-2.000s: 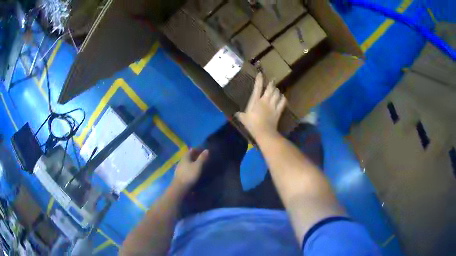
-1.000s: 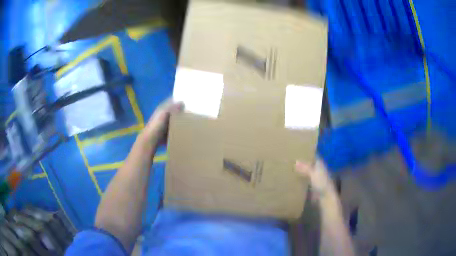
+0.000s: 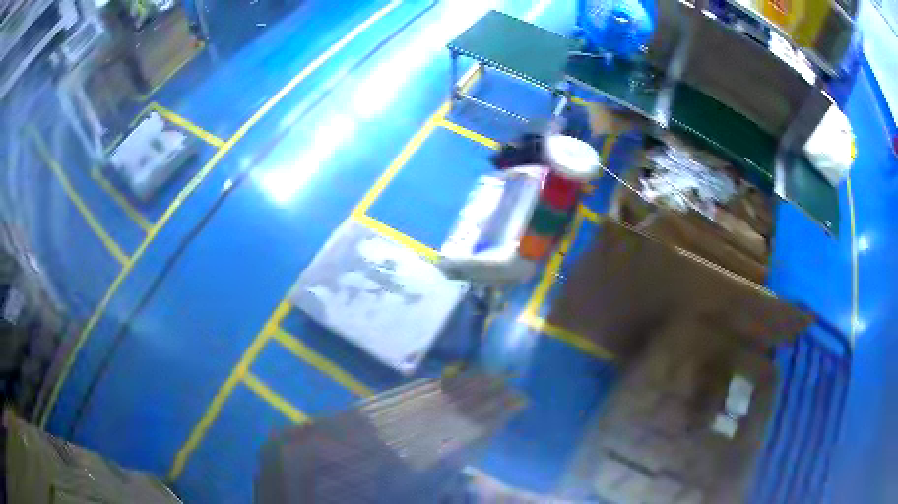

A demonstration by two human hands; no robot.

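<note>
Neither of my hands can be made out; a pale blurred shape at the bottom edge is too unclear to name. A large brown carton (image 3: 679, 423) with white labels (image 3: 734, 404) stands at the lower right, a wide flap (image 3: 650, 285) raised at its far side. A stack of flattened cartons (image 3: 394, 428) is at the bottom centre, cut off by the edge. The pale platform scale (image 3: 379, 295) lies beyond it. The white scale indicator (image 3: 492, 221) stands beside a signal tower light (image 3: 556, 197) with a white top.
A blue slatted pallet (image 3: 809, 404) is right of the carton. Another open carton (image 3: 719, 231) holds crumpled clear and white material. A green-topped table (image 3: 512, 47) and a green workbench (image 3: 729, 138) are at the back. A second pale scale plate (image 3: 153, 153) and brown cartons (image 3: 74, 472) are at left.
The view has swung towards the scale and benches. The labelled carton between my hands one second ago is no longer held in view, and both hands have dropped out of clear sight.
</note>
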